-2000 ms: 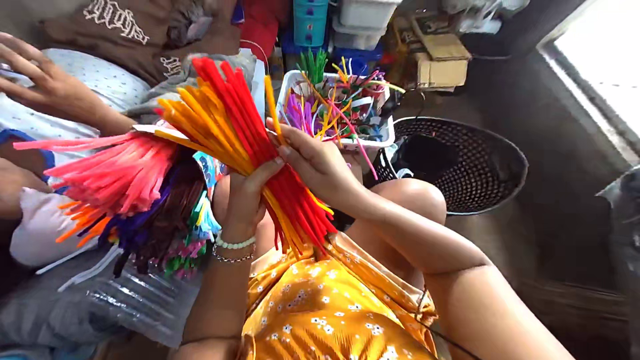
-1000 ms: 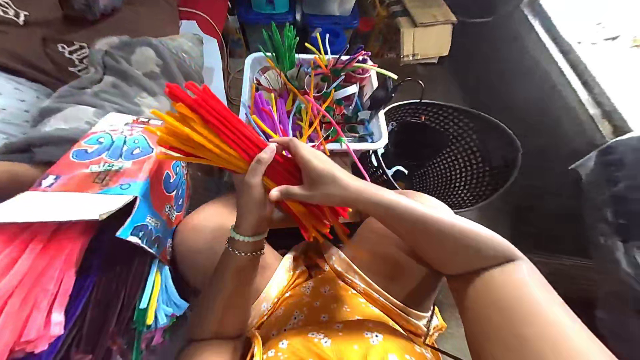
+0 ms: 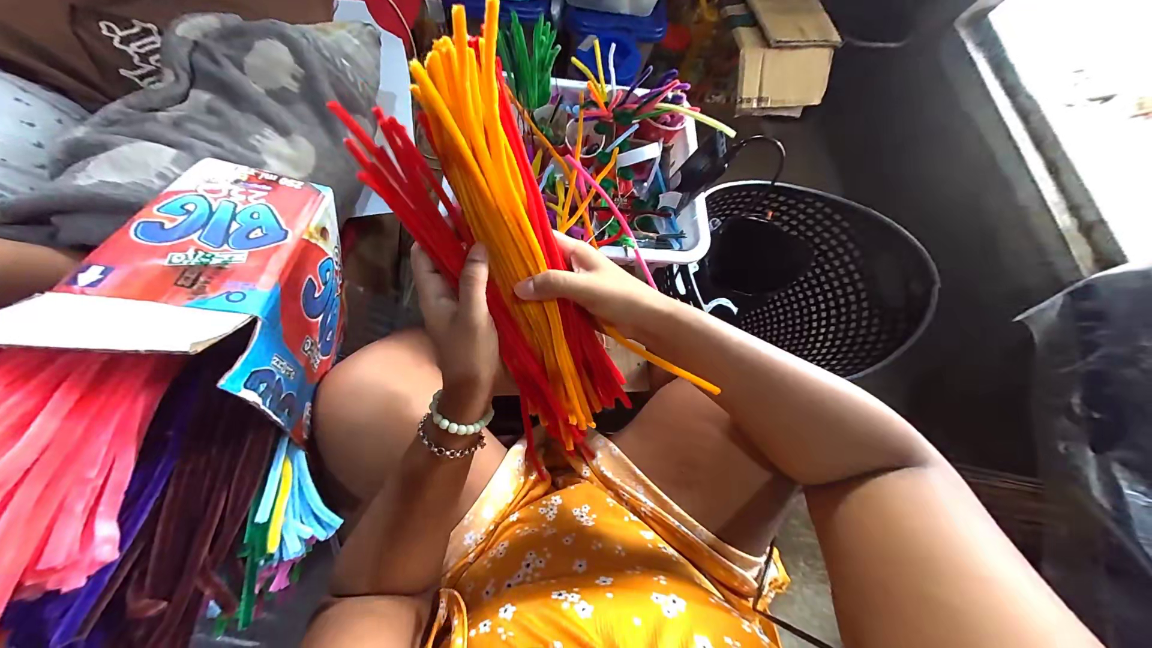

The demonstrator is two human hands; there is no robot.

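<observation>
My left hand (image 3: 459, 315) and my right hand (image 3: 594, 283) hold a thick bundle of chenille stems between them above my lap. Red stems (image 3: 409, 184) fan out on the left side and show along the right as well, with yellow-orange stems (image 3: 490, 171) in front. The left thumb presses on the red ones, while the right thumb lies across the yellow-orange ones. One yellow-orange stem (image 3: 670, 362) sticks out below the right wrist. The right fingers are partly hidden behind the bundle.
At left, an open printed carton (image 3: 216, 225) holds pink stems (image 3: 72, 450) and other colours. Beyond my hands stands a white basket (image 3: 697, 220) of mixed stems. A black perforated basket (image 3: 841, 270) is right of it, a cardboard box (image 3: 785, 72) behind. A grey blanket (image 3: 225, 99) lies back left.
The bundle has turned from leaning left to more upright, and its yellow-orange stems now lie in front. The view has shifted; the carton of stems shows more fully than two seconds ago.
</observation>
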